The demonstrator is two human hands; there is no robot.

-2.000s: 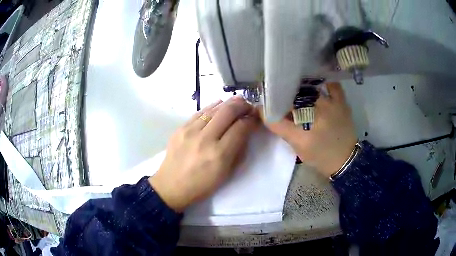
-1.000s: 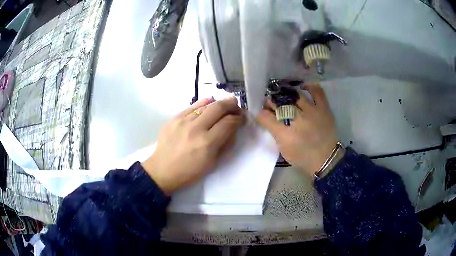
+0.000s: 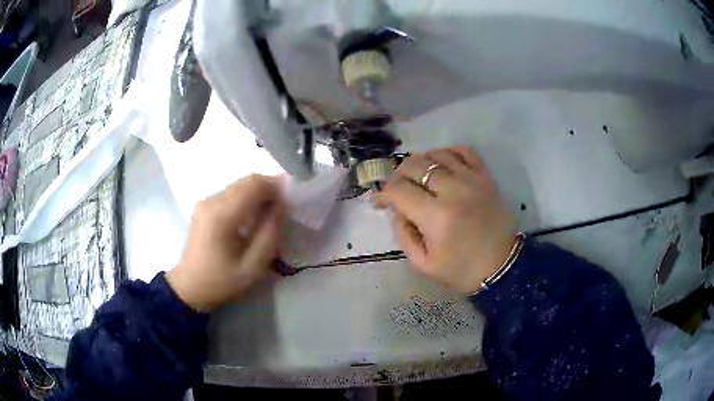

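A white fabric piece [image 3: 313, 196] lies under the machine head, its short end beside the needle area. My left hand [image 3: 231, 239] pinches its left edge with curled fingers and is slightly blurred. My right hand [image 3: 446, 211] is right of the lower tension knob [image 3: 375, 171], fingers bent and fingertips near the knob; whether it holds anything small is hidden. The presser foot and needle are mostly hidden by the head. A long white strip [image 3: 74, 188] runs over the checked cloth at the left.
The off-white sewing machine head [image 3: 501, 47] fills the top. A grey oval lamp [image 3: 189, 94] hangs left of it. The checked cloth surface [image 3: 47, 282] is at the left. White crumpled fabric [image 3: 685, 360] shows low right. Part of a red-pink handle [image 3: 8, 168] is at the left edge.
The view has shifted. The broad white fabric no longer covers the bed's front, and the hands are farther apart. The strip at the left now runs up towards the lamp.
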